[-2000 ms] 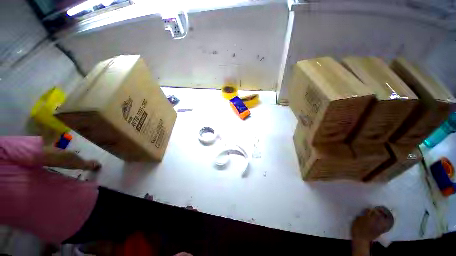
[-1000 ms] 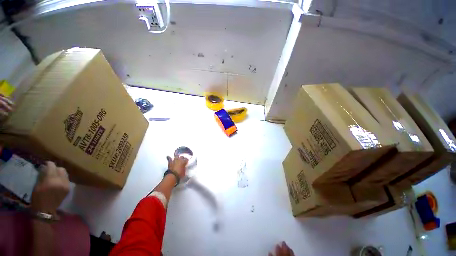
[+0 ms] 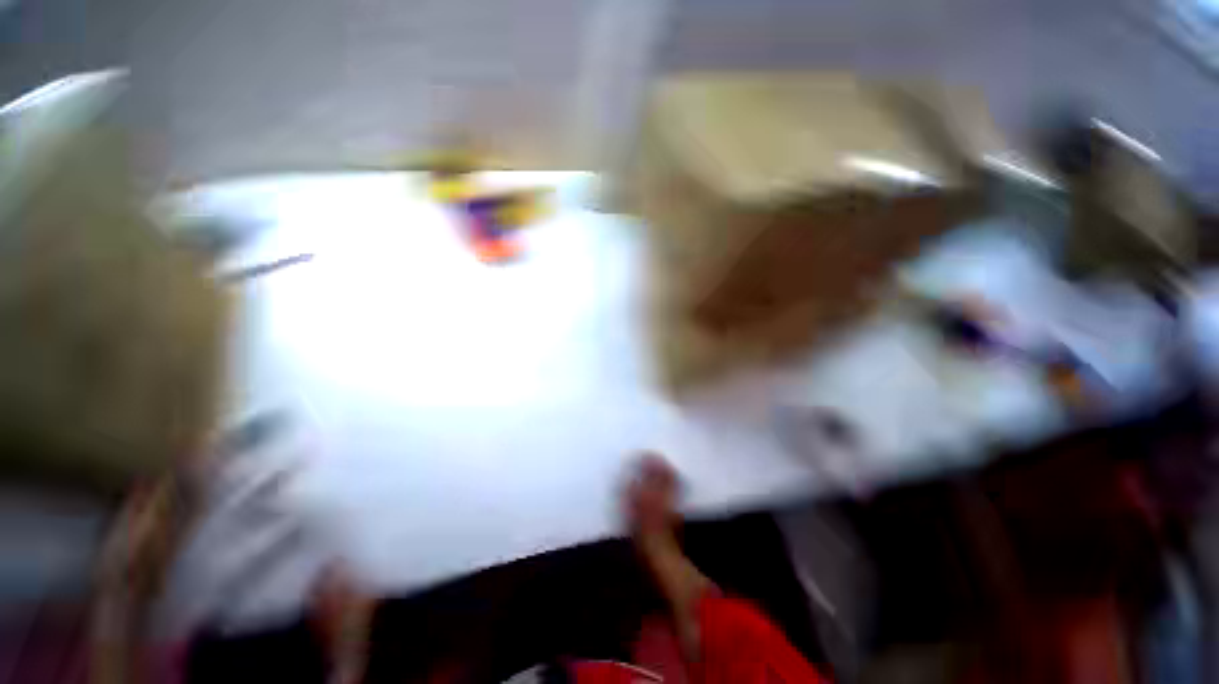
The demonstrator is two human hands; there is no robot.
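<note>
The view is heavily blurred. My right hand (image 3: 651, 494), at the end of a red sleeve, is over the bench's front edge; its fingers and any small thing in it cannot be made out. A smeared hand (image 3: 341, 601) at the lower left seems to be my left hand; its grip cannot be told. The large brown master carton (image 3: 107, 307) stands at the left. Brown inner cartons (image 3: 789, 214) stand at the right on the white bench (image 3: 441, 454).
Tape dispensers or rolls (image 3: 495, 227) lie near the wall. A thin dark strip (image 3: 267, 267) lies by the master carton. More blue and orange things (image 3: 976, 327) lie at the right. Another person's hand or arm (image 3: 134, 548) is at the lower left.
The view has swung right and blurred. My left arm no longer reaches over the white rolls at mid-bench. My right hand shows more fully, with its red sleeve.
</note>
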